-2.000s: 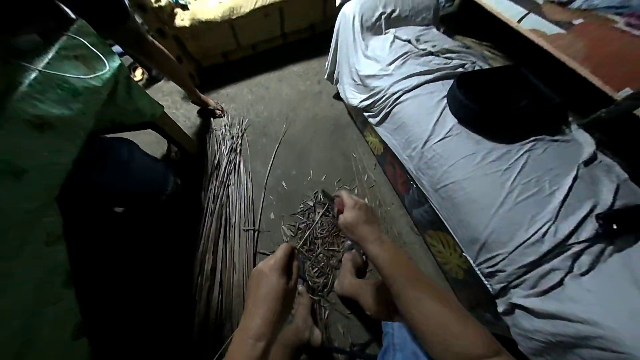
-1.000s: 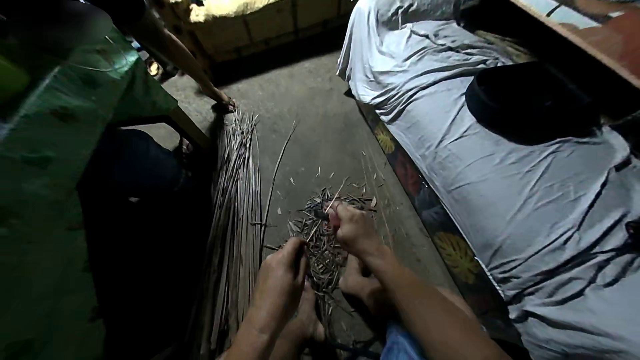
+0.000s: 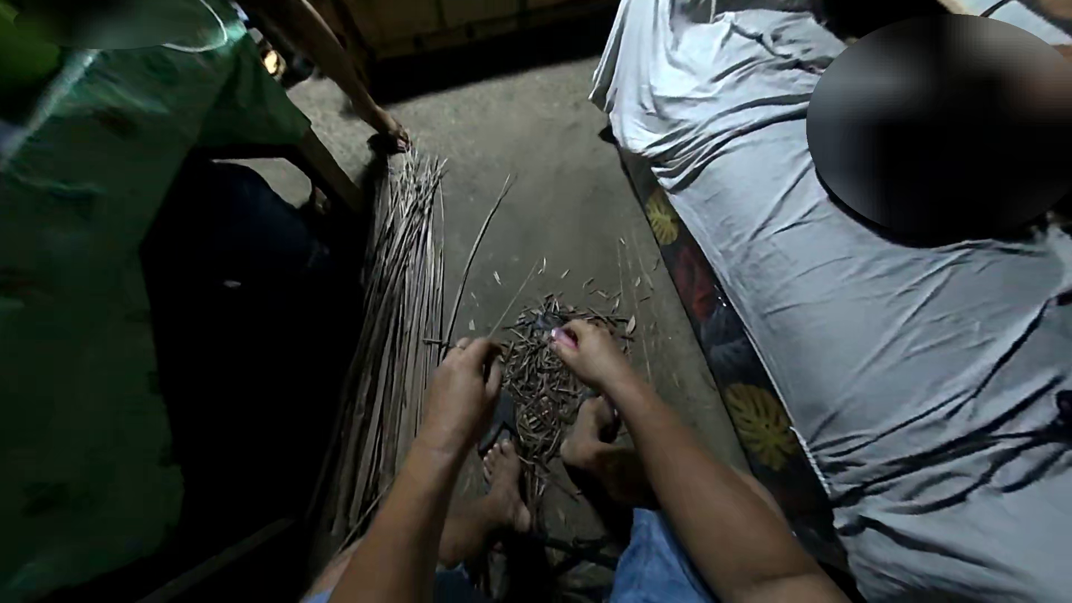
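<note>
My left hand (image 3: 465,387) is closed around a thin stalk (image 3: 512,300), which rises from it toward the upper right. To its right, my right hand (image 3: 590,353) grips a pink handle (image 3: 564,337); whatever the handle belongs to is too dark to make out. Below and between both hands lies a heap of short stalk cuttings (image 3: 544,377) on the floor, by my feet. A long bundle of dry stalks (image 3: 402,251) lies left of my left hand, and one loose stalk (image 3: 477,247) lies apart beside it.
Another person's hand (image 3: 394,132) reaches to the far end of the bundle. A green-covered table (image 3: 84,209) stands at the left, with a dark shape under it. A grey-sheeted bed or mattress (image 3: 754,209) runs along the right, with a blurred dark shape on it.
My right hand has moved a little away from the stalk, which now stands free between the hands. The other person's hand stays at the bundle's far end.
</note>
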